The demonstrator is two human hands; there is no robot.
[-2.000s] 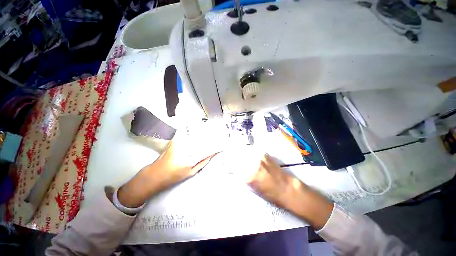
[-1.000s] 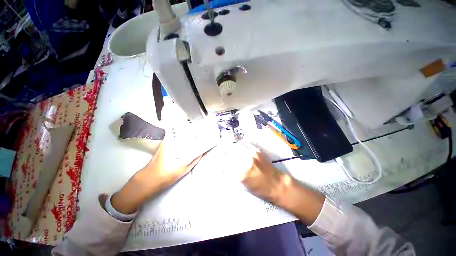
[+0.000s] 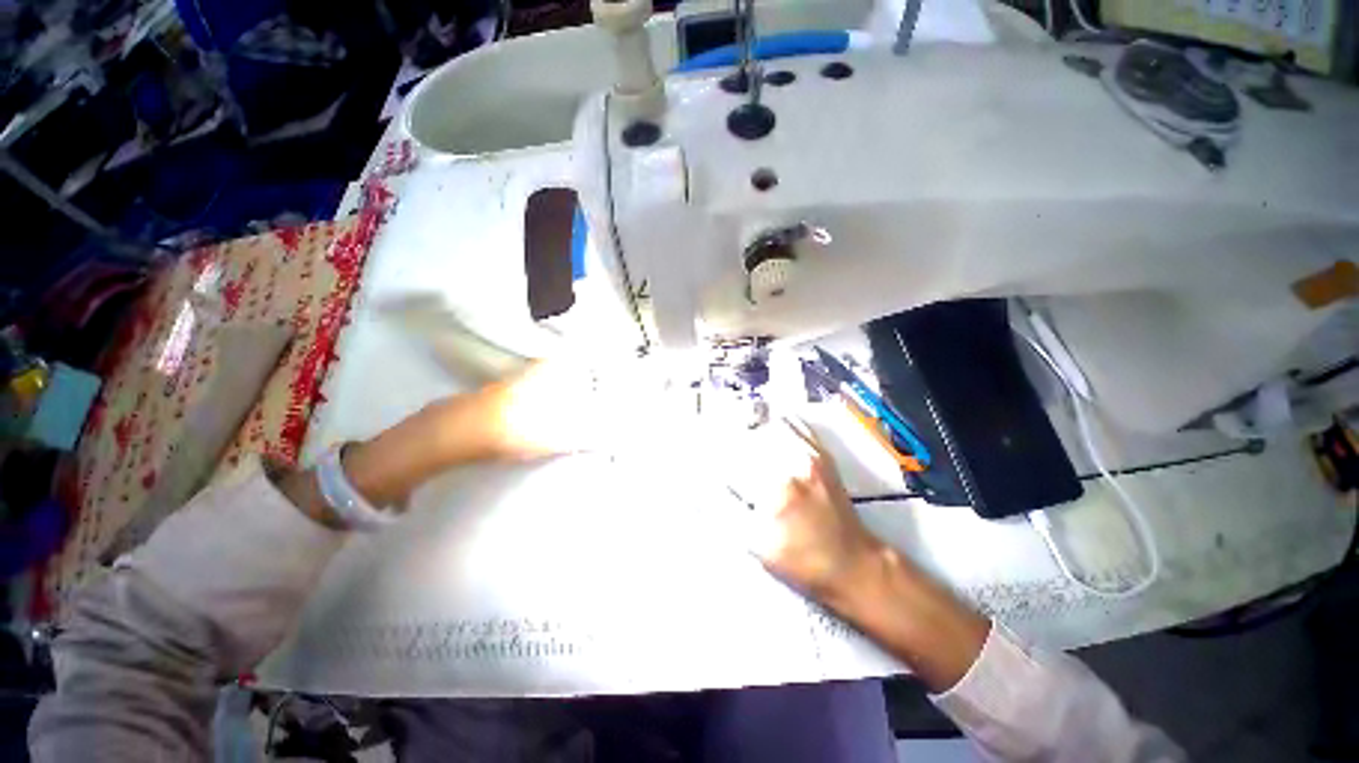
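Observation:
The white sewing machine (image 3: 954, 194) stands over the table, its presser foot and needle area (image 3: 741, 373) in the lamp's glare. My left hand (image 3: 544, 410) lies left of the needle, fingers washed out white. My right hand (image 3: 797, 507) is just right of and in front of the needle, fingers bent, fingertips overexposed. A pale fabric piece (image 3: 474, 346) extends to the left from beside my left hand. Any fabric between the hands is lost in glare, so what the fingers hold cannot be told. A dark brown curved piece (image 3: 550, 254) lies behind, left of the machine head.
Snips with blue and orange handles (image 3: 891, 425) lie beside a black phone or wallet (image 3: 984, 410) under the arm. A white cable (image 3: 1140, 529) loops right. A red-printed tan board (image 3: 179, 373) with a long beige strip (image 3: 209, 425) is at left.
My left hand has shifted left and flattened, its forearm lying lower across the table. The piece beside it showed a dark face and now looks pale and blurred. The view has shifted.

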